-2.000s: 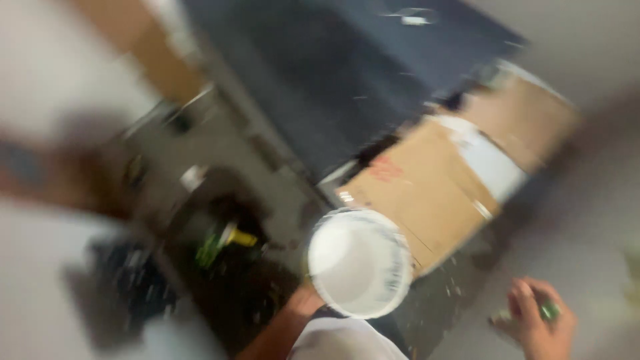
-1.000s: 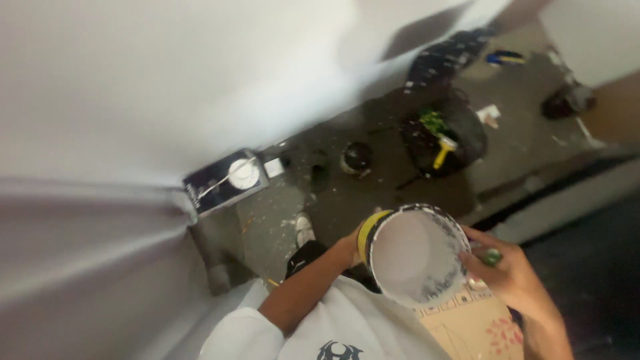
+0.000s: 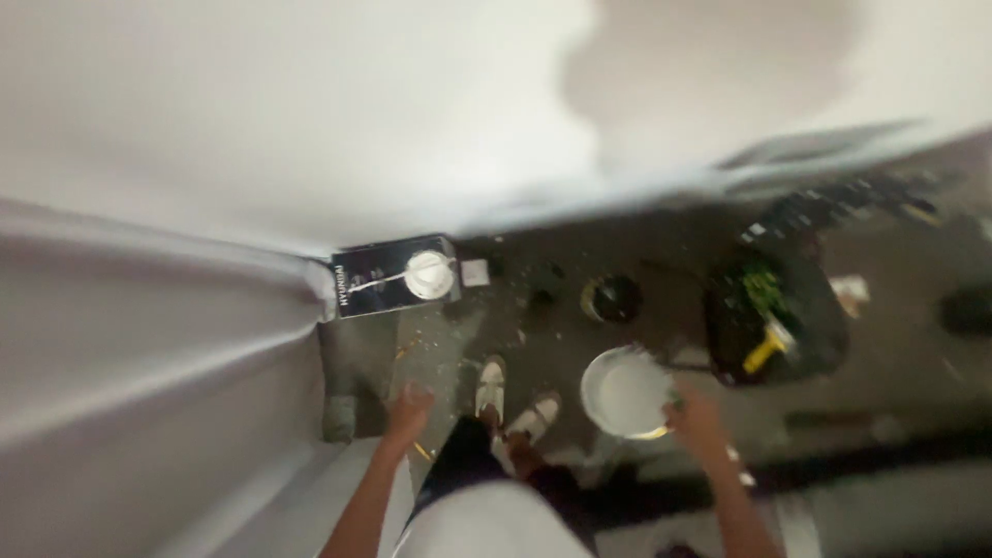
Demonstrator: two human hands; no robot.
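My right hand (image 3: pixel 692 411) grips the rim of a white bucket (image 3: pixel 626 392) at its right side, with a bit of something green at the fingers. The bucket is pale inside and has a yellow patch on its lower edge. My left hand (image 3: pixel 413 405) hangs apart from it over the floor at the lower left, blurred, with nothing visible in it. Beyond my left hand a white round lid or dish (image 3: pixel 429 275) and a thin white stick lie on a dark printed box (image 3: pixel 387 280).
A black tub (image 3: pixel 725 341) at the right holds green material and a yellow-handled tool (image 3: pixel 766 349). A dark round container (image 3: pixel 616 299) stands on the floor beyond the bucket. White walls (image 3: pixel 310 116) meet at the left. A small white square (image 3: pixel 474 272) lies beside the box.
My left hand has let go of the bucket and moved left, away from it. My right hand still holds the bucket, now out to the right of my body. The view has swung strongly.
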